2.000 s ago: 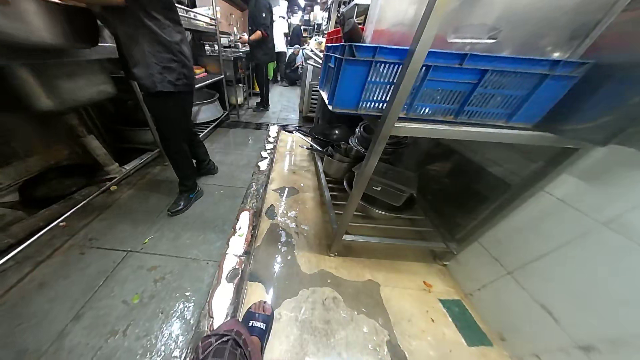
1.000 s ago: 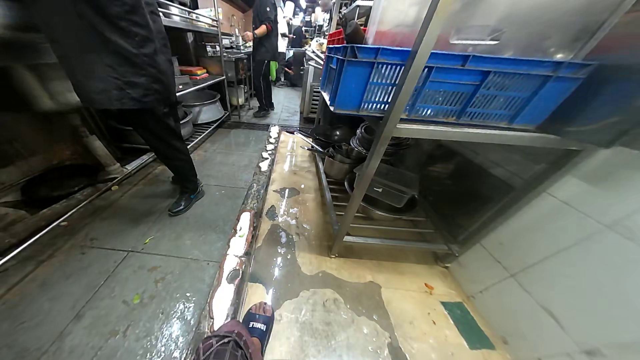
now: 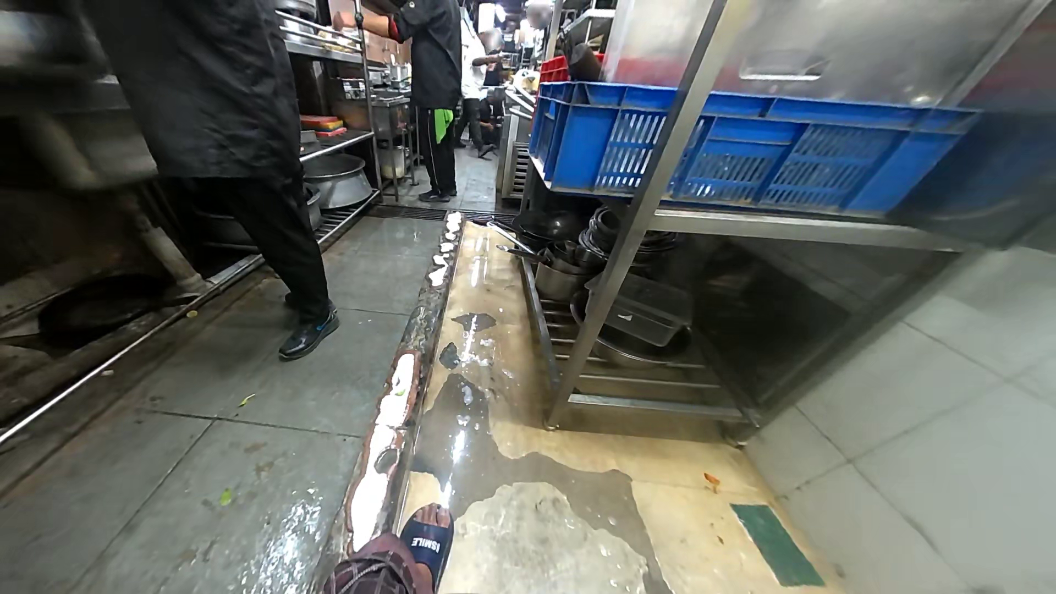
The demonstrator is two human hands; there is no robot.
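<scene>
Neither my left hand nor my right hand shows in the head view. My own foot in a dark slide sandal (image 3: 428,540) rests on the wet, patchy floor at the bottom, beside a patterned trouser leg (image 3: 375,569). To the right, a steel rack (image 3: 652,219) holds a blue plastic crate (image 3: 742,157) with a large translucent container (image 3: 792,66) in it. On the rack's slatted lower shelf lie steel pots (image 3: 559,280), dark pans and a clear plastic lid or tray (image 3: 648,309).
A person in black (image 3: 206,107) stands at the left by a sink counter. Another person in black (image 3: 437,74) is farther down the aisle, others beyond. A broken, white-patched curb (image 3: 392,421) divides the grey tiles (image 3: 272,470) from the wet floor. A tiled wall (image 3: 932,412) rises at the right.
The near person in black has taken up different positions along the left counter. The farther person has turned, and a green cloth now shows at that person's hip.
</scene>
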